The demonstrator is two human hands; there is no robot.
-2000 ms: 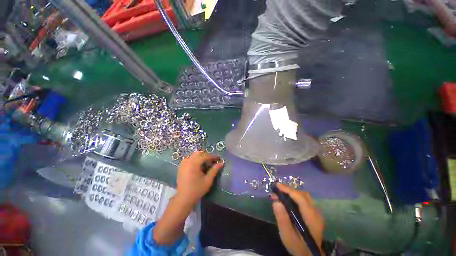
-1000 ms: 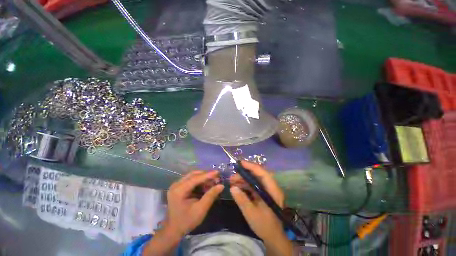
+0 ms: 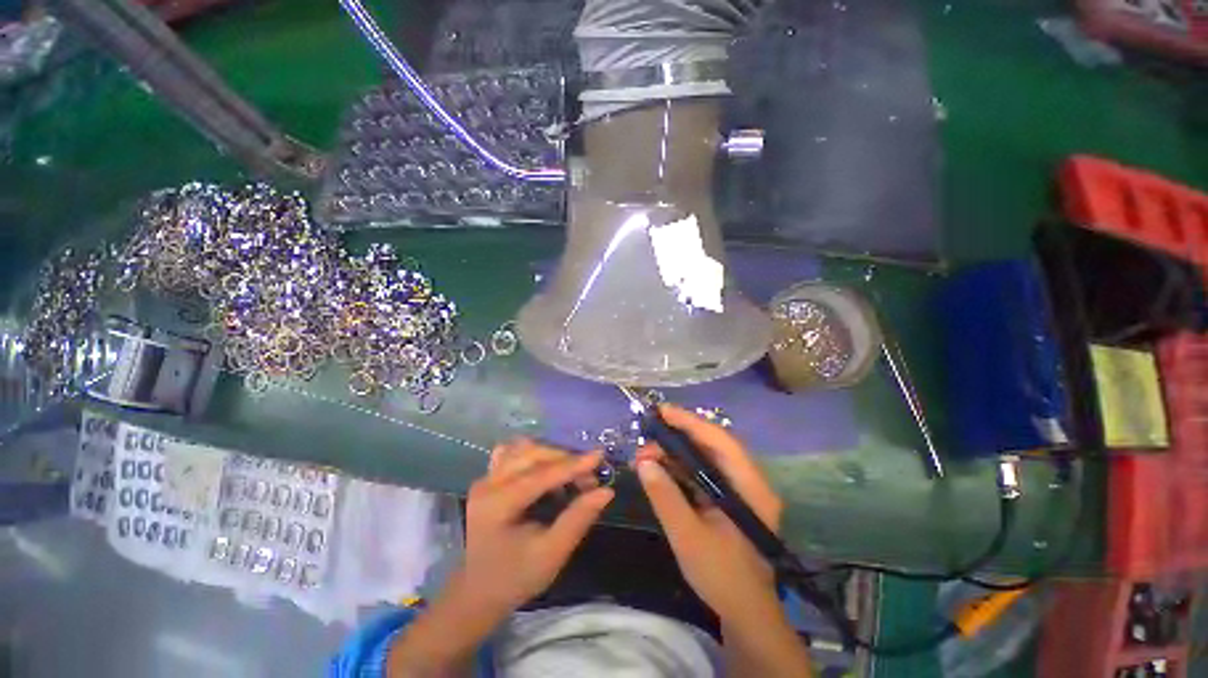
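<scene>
My left hand [image 3: 530, 519] pinches a small dark-looking ring part [image 3: 604, 472] between thumb and fingers, in front of the purple mat. Solder wire [image 3: 384, 421] runs to it from the solder spool [image 3: 156, 371] on the left. My right hand [image 3: 715, 510] holds the black soldering iron [image 3: 715, 485], its thin tip pointing up-left under the rim of the fume hood [image 3: 649, 305]. Tiny silver components [image 3: 612, 437] lie on the purple mat [image 3: 795, 421], partly hidden by the hand and iron. The two hands are close together.
A large heap of rings [image 3: 285, 298] lies left. Two loose rings [image 3: 503, 339] lie beside the hood. A round pot [image 3: 855, 338] and a slim metal stick [image 3: 911, 397] are right, then the blue soldering station [image 3: 1000, 358]. A sheet of parts [image 3: 219, 510] lies front left.
Since two seconds ago, the view has shifted and my left hand has come in beside my right. Over the last second, the ring part has come into clearer view between my left fingertips.
</scene>
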